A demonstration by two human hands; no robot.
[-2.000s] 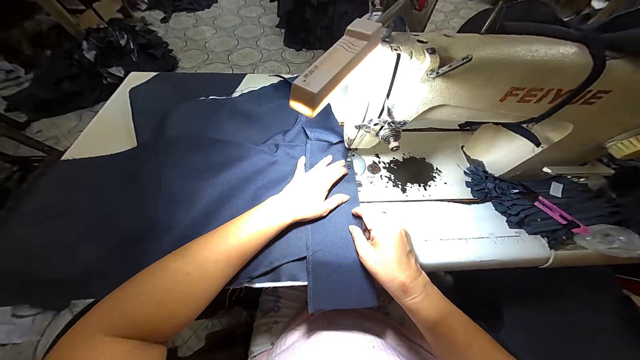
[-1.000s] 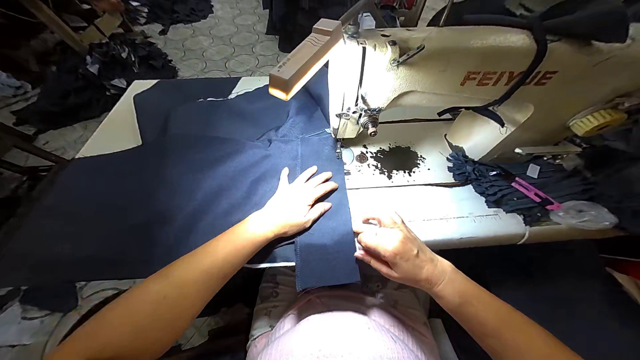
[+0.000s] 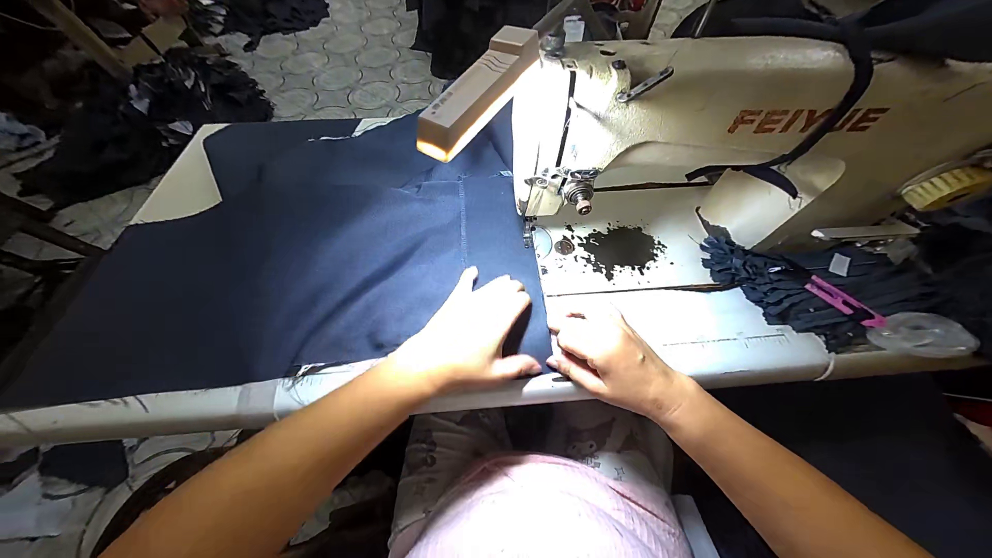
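Note:
A dark navy fabric piece lies over the sewing table, its right edge running under the presser foot of a cream Feiyue sewing machine. A stitched seam runs parallel to that edge. My left hand rests on the fabric near its front right corner, fingers spread and thumb toward the edge. Against it, my right hand has its fingers curled, pinching the fabric's right edge near the table's front. The fingertips of the right hand are partly hidden.
A lit lamp hangs left of the machine head. At the right lie gathered dark fabric strips, pink thread snips and a clear plastic item. Dark scraps are heaped on the floor beyond the table.
The fabric's near right end hung over the table's front edge before; now it lies at that edge. It has advanced away from me along the machine. Both hands remain by its right edge.

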